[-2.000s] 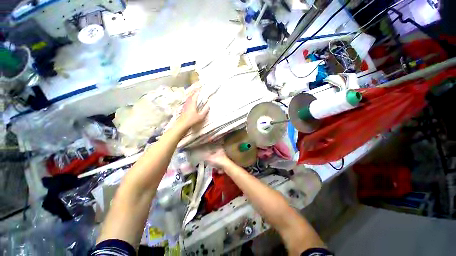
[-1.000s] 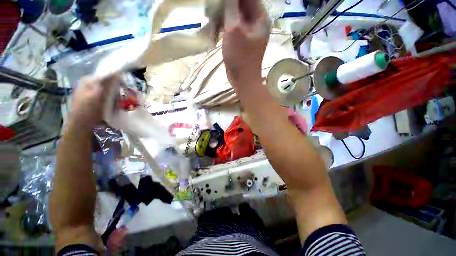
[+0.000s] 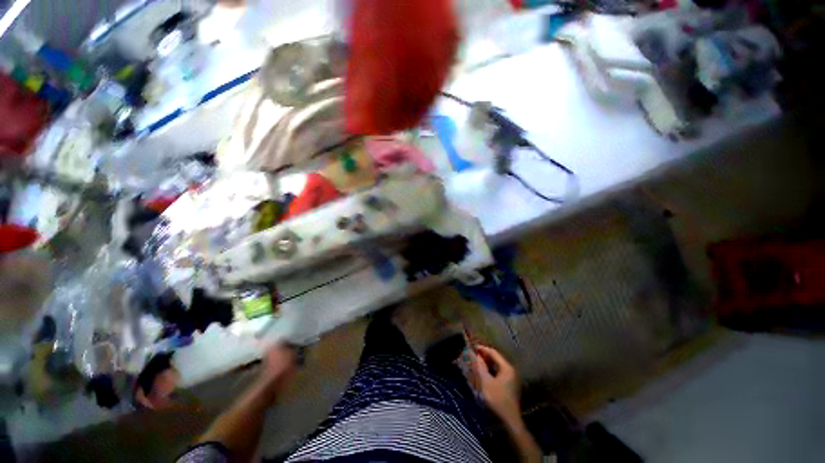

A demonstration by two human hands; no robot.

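My left hand [image 3: 279, 360] is low at the table's front edge, blurred, and I cannot tell whether it holds anything. My right hand [image 3: 496, 375] is beside my lap, below the table edge, with its fingers bent together. A thin dark thing seems to show at its fingertips, too small and blurred to name. The cream cloth pieces [image 3: 285, 131] lie in folds behind the sewing machine [image 3: 335, 222], away from both hands.
A red cloth [image 3: 398, 68] hangs over the back of the view. Black cords [image 3: 534, 172] lie on the white table [image 3: 588, 136]. Plastic bags and dark cloth [image 3: 194, 307] clutter the left. A red plastic object [image 3: 769, 280] is at the far right.
Both hands have come down from the raised cream cloth towards my lap, and that cloth is no longer in them. The view has swung to the right and downward.
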